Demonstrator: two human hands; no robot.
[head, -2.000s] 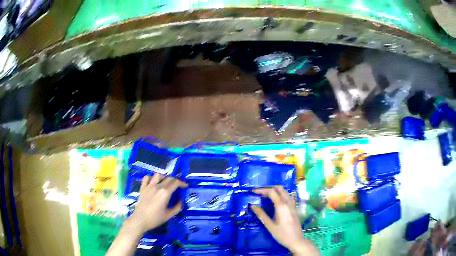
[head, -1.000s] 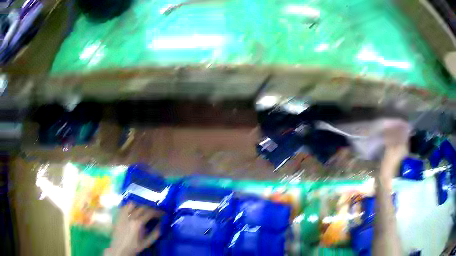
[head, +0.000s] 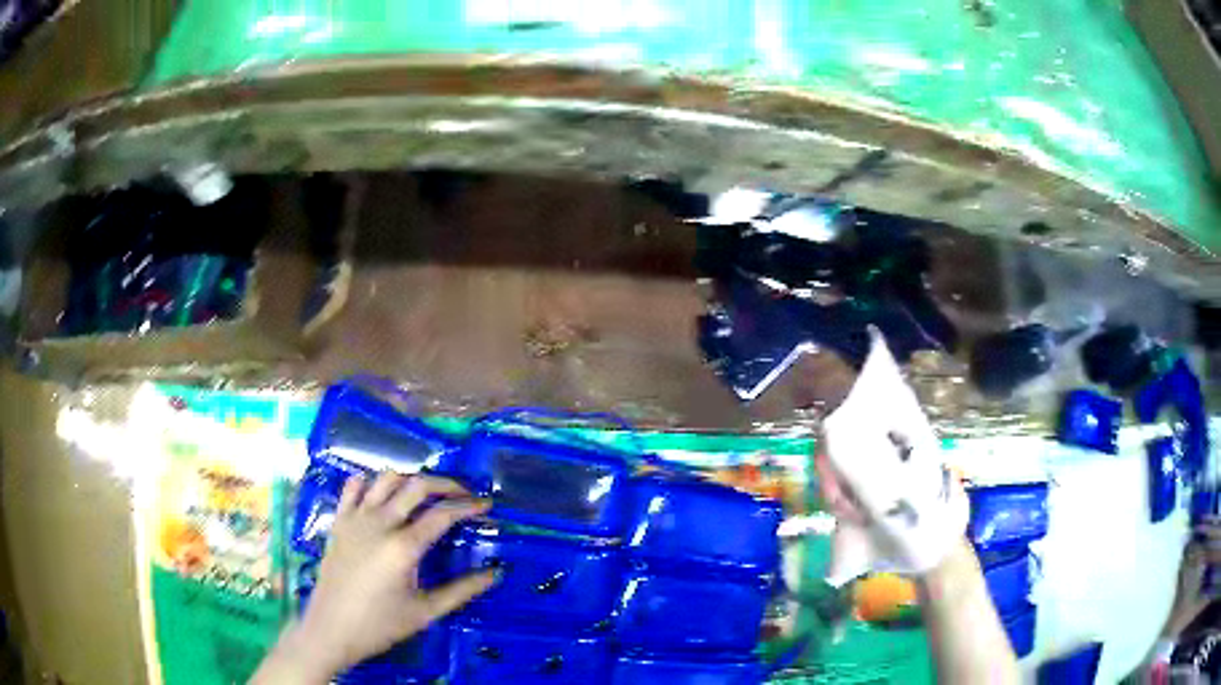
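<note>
Blue housings (head: 698,523) lie in rows on the printed mat (head: 214,522). Two at the top left have dark panels (head: 552,483) in them; others show plain blue faces, some with small dark holes. My left hand (head: 396,555) rests over the left column, fingers spread, thumb toward the middle column. My right hand (head: 937,535) holds a crumpled white cloth (head: 884,448) above the mat, right of the rows. The cloth has dark spots and hides most of the fingers.
A parts carton (head: 161,351) with dark pieces stands under the green-topped shelf (head: 603,47). A pile of loose black panels (head: 770,335) lies under the shelf. More blue housings (head: 1007,515) lie at the right beside a white surface (head: 1105,535). Part of another person (head: 1192,596) shows at the right edge.
My right hand has left the housings, reached to the white wad under the shelf and come back lower and left with it. My left hand remains over the left column.
</note>
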